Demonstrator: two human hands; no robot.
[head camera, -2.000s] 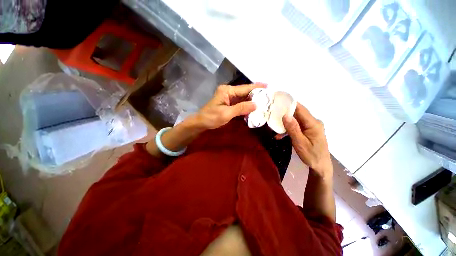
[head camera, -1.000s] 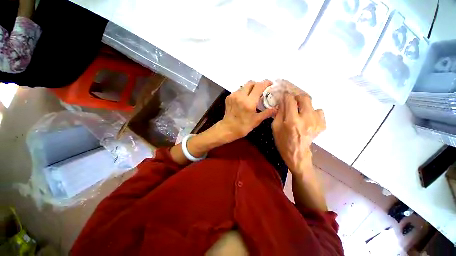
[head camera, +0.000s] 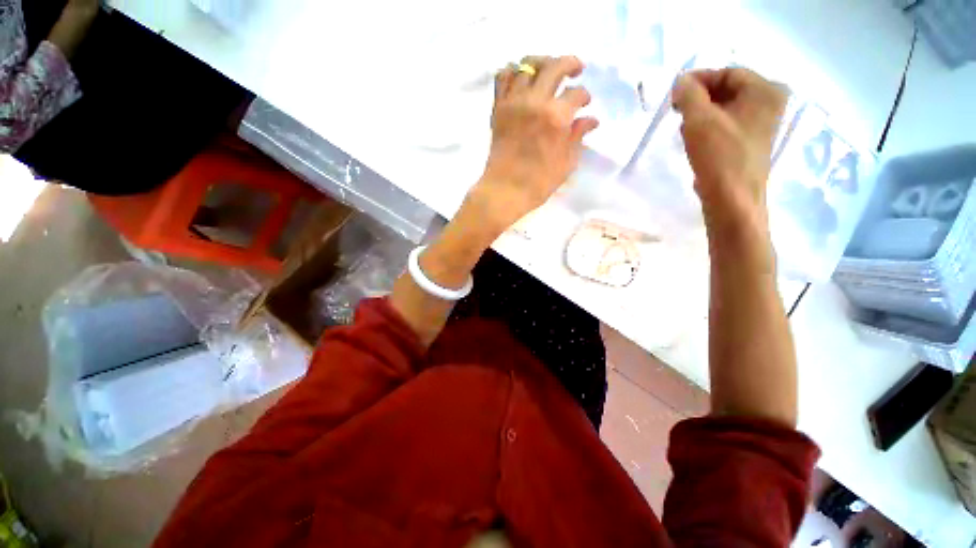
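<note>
A small white rounded device (head camera: 601, 254) lies on the white table near its front edge, below and between my hands. Its outline is faint in the glare. My left hand (head camera: 540, 128) is over the table, up and left of the device, with its fingers apart and nothing visible in it. My right hand (head camera: 733, 134) is raised up and right of the device, over the pale moulded trays (head camera: 822, 193). Its fingers are curled together; glare hides whether they pinch anything thin.
Nested grey-white trays (head camera: 904, 262) stand at the right, with a black phone (head camera: 910, 405) below them. An open brown carton (head camera: 310, 268) and a plastic-wrapped stack (head camera: 161, 369) are on the floor, left. An orange stool (head camera: 230, 214) stands beside a person's dark clothing (head camera: 128, 107).
The device was between both hands; now it lies on the table. My hands have come apart and moved forward over the table, the right one towards the trays.
</note>
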